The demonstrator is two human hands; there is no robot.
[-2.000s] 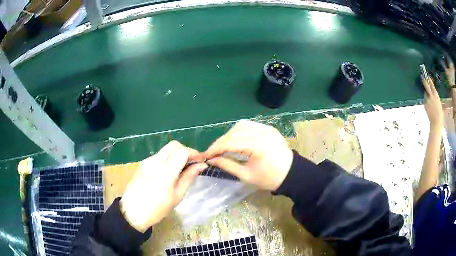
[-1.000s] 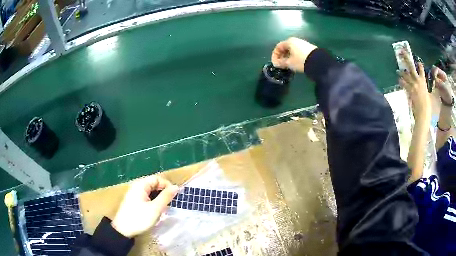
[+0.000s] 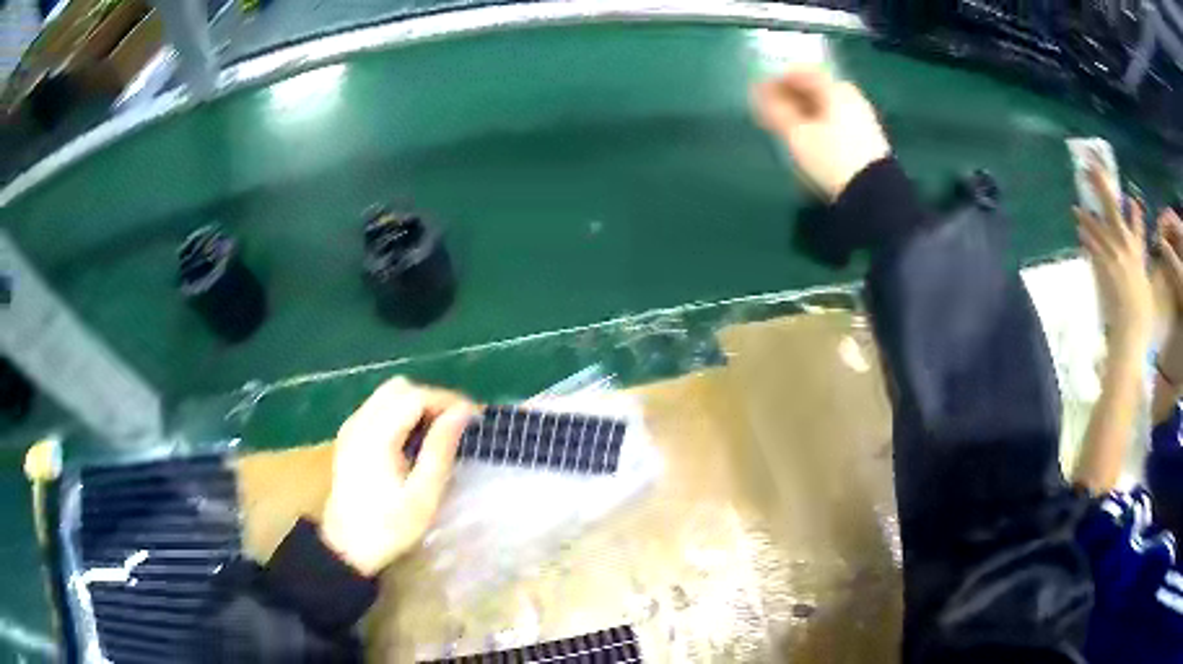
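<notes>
My left hand (image 3: 400,470) pinches the left end of a die-cut pad sheet (image 3: 551,438), a black grid strip on whitish translucent liner (image 3: 519,519), above the mat. My right hand (image 3: 824,123) is raised over the belt at the upper right and blurred; whether it holds a pad cannot be seen. A black cylindrical housing (image 3: 830,234) is mostly hidden below my right wrist. Two more housings, one (image 3: 410,269) nearer the middle and one (image 3: 223,285) further left, stand on the green belt.
Spare pad sheets in clear wrap (image 3: 153,558) lie left on the bench beside a pale-headed tool (image 3: 43,461). Another black grid sheet (image 3: 558,649) lies on the cardboard mat (image 3: 804,441). A metal upright (image 3: 78,344) stands left. Another person's hand (image 3: 1116,253) holds a pale object at right.
My right hand left the pad sheet, reached to a housing's top, and is now raised slightly up and right of there. The housings have shifted rightward in view. My left hand keeps the sheet.
</notes>
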